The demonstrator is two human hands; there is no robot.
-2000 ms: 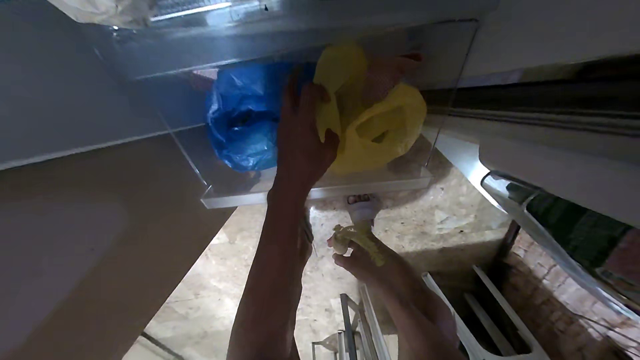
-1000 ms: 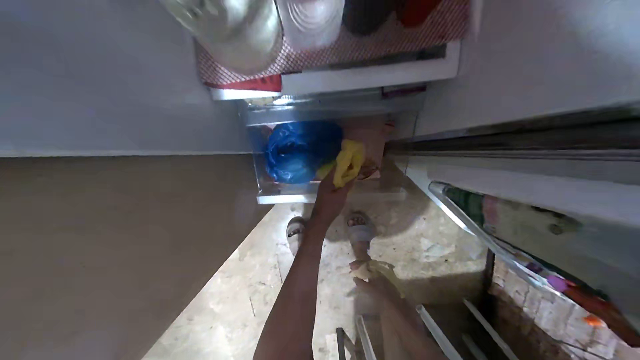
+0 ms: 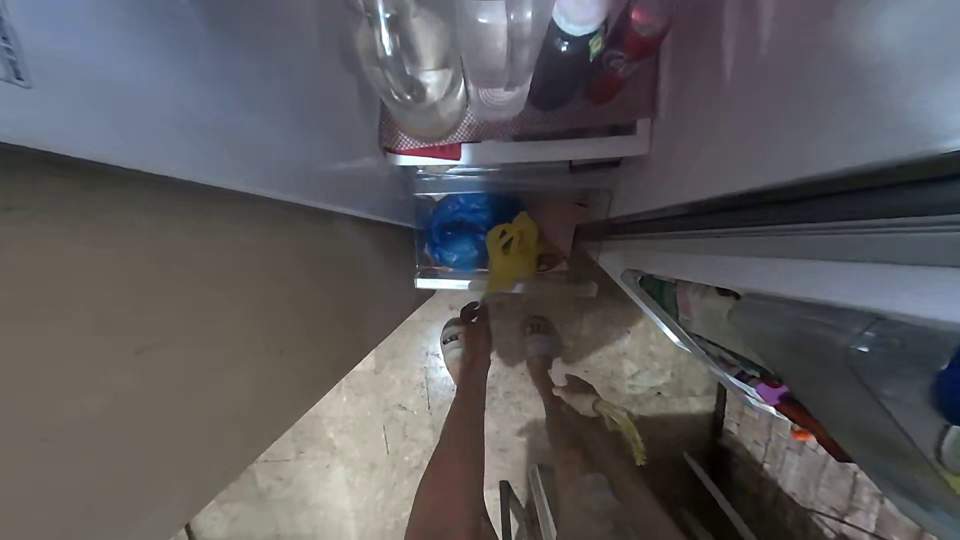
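Note:
A clear plastic fridge drawer stands pulled out, with a blue plastic bag on its left side. Beside that bag a yellow plastic bag hangs partly over the drawer's front edge. Just below that edge is my left hand, apart from the bag, its fingers somewhat curled; whether it holds anything is unclear. Lower right, my right hand has a pale yellowish, limp strip hanging by its wrist side; the hand's grip on it is not clear.
Above the drawer, a fridge shelf bears clear jugs, a dark bottle and a red bottle. At right, the open fridge door has a filled bin. Metal bars rise at the bottom, near my feet.
My left hand was at the yellow bag inside the drawer and is now below the drawer's front edge. The yellow bag now lies over that edge. The view has drawn back from the drawer.

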